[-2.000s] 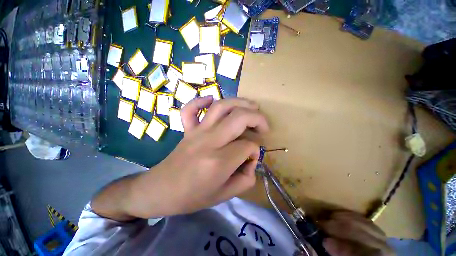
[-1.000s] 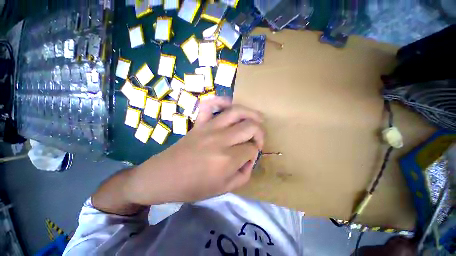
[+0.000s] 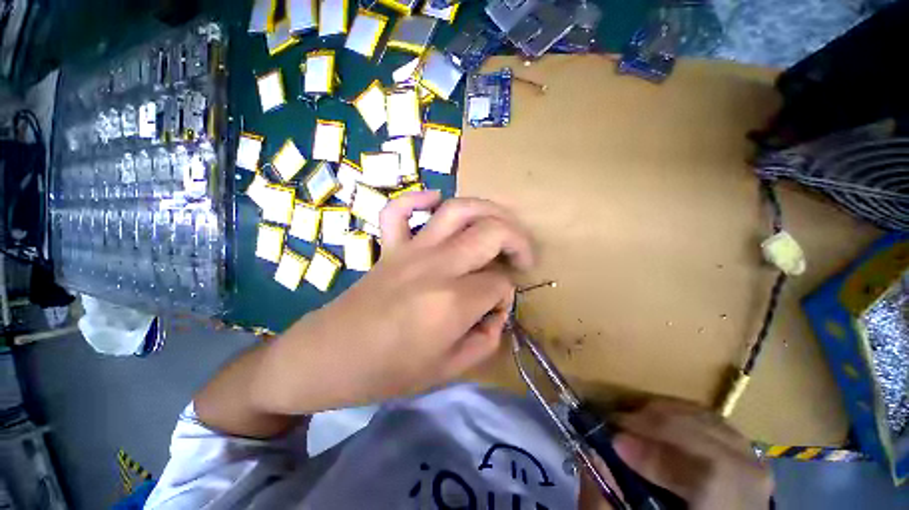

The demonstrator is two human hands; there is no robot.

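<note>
My left hand (image 3: 399, 309) is over the left edge of the brown cardboard (image 3: 638, 229), its fingers pinching a small circuit board mostly hidden by them. A short wire (image 3: 538, 288) sticks out to the right of the fingertips. Part of a pale battery cell (image 3: 419, 219) shows between the thumb and fingers. My right hand (image 3: 693, 453), low in the picture and blurred, holds a black-handled soldering iron (image 3: 598, 438). Its slim metal tip and a thin silvery rod (image 3: 535, 386) beside it meet at the board by my left fingertips. The exact contact is hidden.
Many yellow-edged battery cells (image 3: 327, 140) lie on the green mat (image 3: 261, 311). A clear blister tray (image 3: 135, 179) is at left. Blue circuit boards (image 3: 489, 98) lie at the cardboard's top. A black fan (image 3: 847, 184), twisted cable (image 3: 767, 324) and blue-yellow box (image 3: 847, 349) are at right.
One second ago my right hand was low at the right edge, away from the board. Now it is back with the iron's tip at my left fingertips. My left hand keeps its pinch.
</note>
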